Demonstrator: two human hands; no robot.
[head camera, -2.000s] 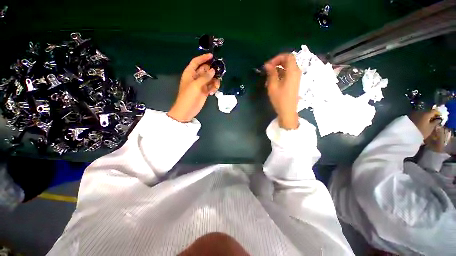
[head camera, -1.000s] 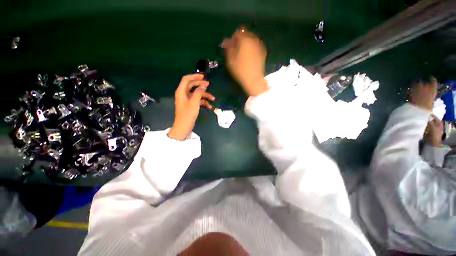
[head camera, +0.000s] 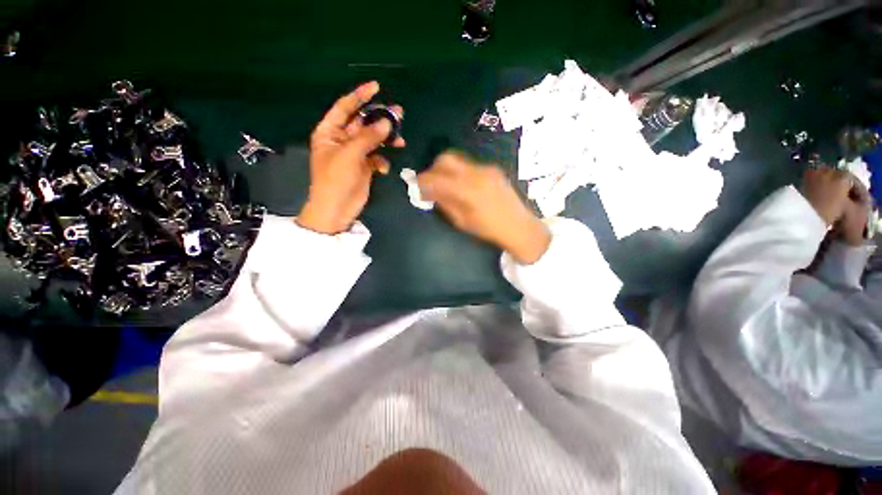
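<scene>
My left hand (head camera: 340, 166) holds a dark, round, glossy assembly (head camera: 383, 120) between its fingers above the green bench. My right hand (head camera: 481, 201), a little blurred, is to the right of it with its fingertips at a small white wipe (head camera: 417, 190). The fingers cover part of the wipe; whether it is lifted off the bench cannot be told. A large heap of black and silver assemblies (head camera: 106, 208) lies at the left. A single silver piece (head camera: 253, 148) lies between the heap and my left hand.
Loose white wipes (head camera: 604, 160) lie at the right beside a clear ribbed bottle (head camera: 664, 116) and a metal post (head camera: 735, 43). Single assemblies (head camera: 476, 21) lie at the far side. A neighbour's hands (head camera: 834, 201) work at the right edge.
My right hand has come back from the far side of the bench to the small white wipe. My left hand now holds a dark assembly up; an assembly now lies at the far side.
</scene>
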